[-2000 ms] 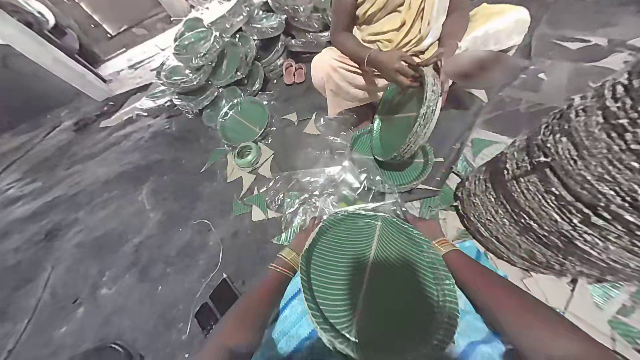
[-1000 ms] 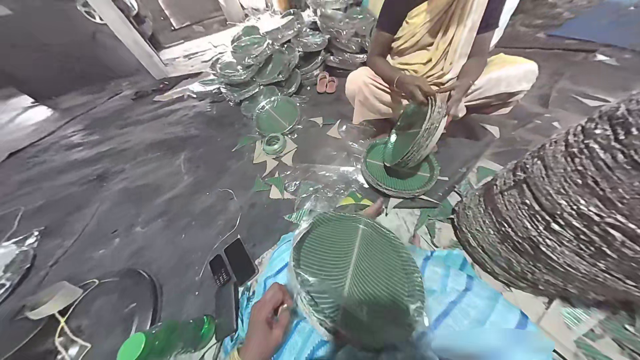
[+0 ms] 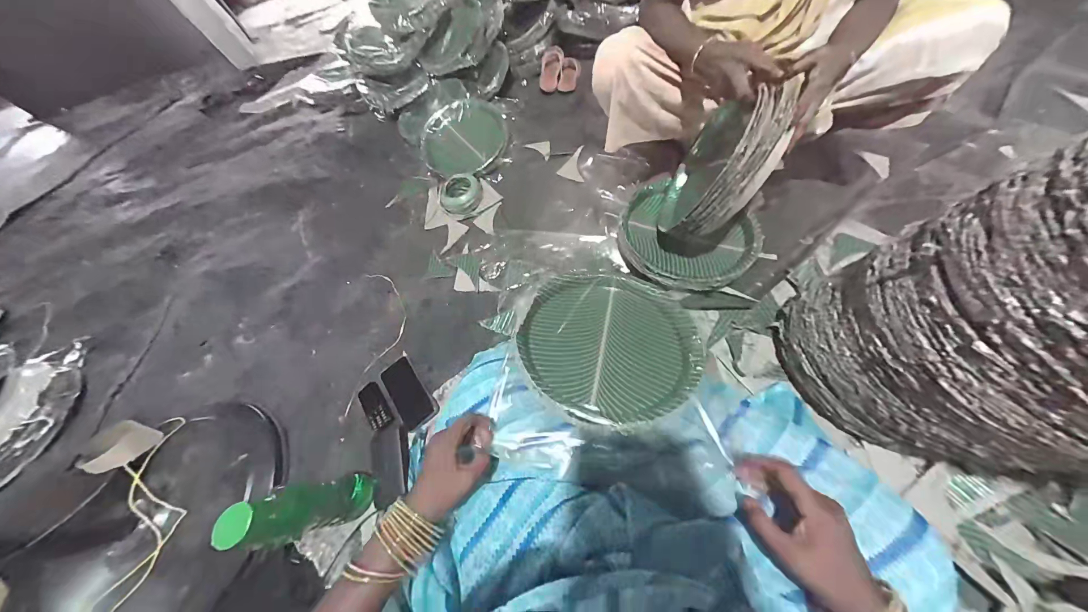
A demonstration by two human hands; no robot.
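Observation:
A stack of round green leaf-patterned paper plates (image 3: 608,348) sits inside a clear plastic bag (image 3: 544,446) over my lap, on blue striped cloth. At the bag's near left corner, my left hand (image 3: 459,467), with bangles at the wrist, pinches the plastic between thumb and fingers. My right hand (image 3: 799,518) is at the near right corner, thumb and fingertips closed on the bag's edge. The near part of the bag lies flat and empty of plates. Past it, a person (image 3: 765,76) seated on the floor holds a plate stack (image 3: 748,161) on edge above another green plate stack (image 3: 739,246).
A tall pile of plates (image 3: 952,340) leans at the right. On the left are a green bottle (image 3: 293,510), two phones (image 3: 410,393), a cord (image 3: 140,484) and a tape roll (image 3: 461,195). Wrapped plate stacks (image 3: 425,42), pink sandals (image 3: 558,70) and paper scraps (image 3: 459,221) lie farther off.
My left hand, apart from the bag one second ago, now grips its near left corner. Both hands have come from the stack's far sides two seconds ago to the bag's near end.

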